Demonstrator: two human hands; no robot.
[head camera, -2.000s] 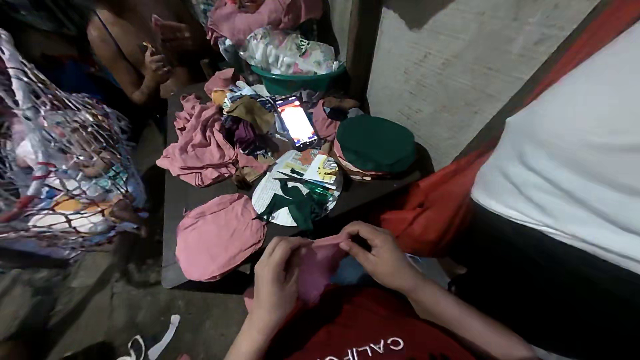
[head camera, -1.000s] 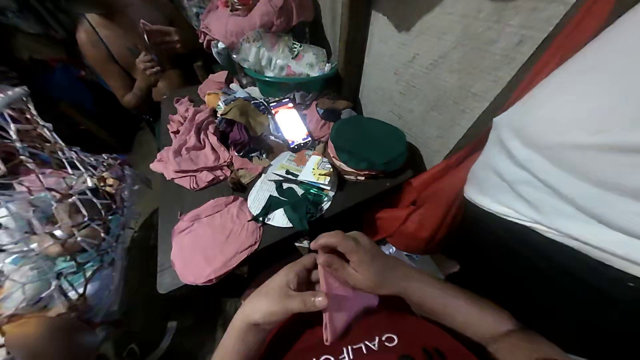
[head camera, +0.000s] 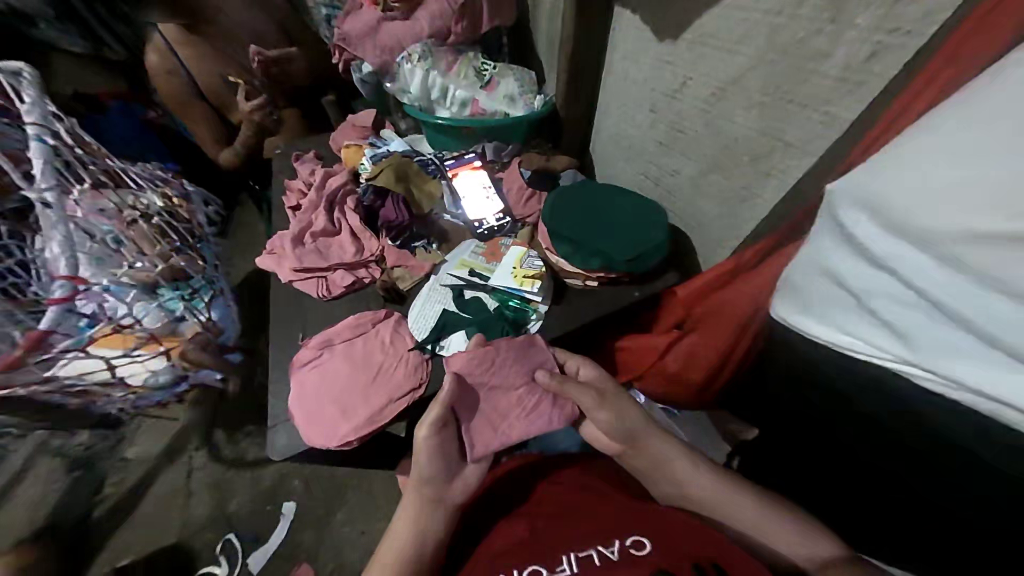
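A squarish piece of pink fabric (head camera: 512, 396) is spread between my two hands above my lap. My left hand (head camera: 448, 432) holds its left edge, and my right hand (head camera: 592, 400) grips the right edge with the thumb on top. Just beyond, on the dark table, lie green fabric scraps (head camera: 472, 316) and scissors with a green handle (head camera: 516, 304), on a round sheet of printed paper (head camera: 432, 296). A stack of round pink fabric pieces (head camera: 356, 380) is on the left, a round dark green stack (head camera: 606, 226) on the right.
Crumpled pink cloth (head camera: 328, 232), mixed scraps and a lit phone (head camera: 478, 192) cover the table's back (head camera: 284, 400). Behind stands a green basin (head camera: 480, 132) with a filled plastic bag. A net basket (head camera: 104, 280) is at left, a person (head camera: 232, 88) beyond, another in white (head camera: 920, 224) at right.
The pink fabric, bunched or folded between my fingers earlier, is now opened out flat. My hands have moved apart from where they were close together one second ago.
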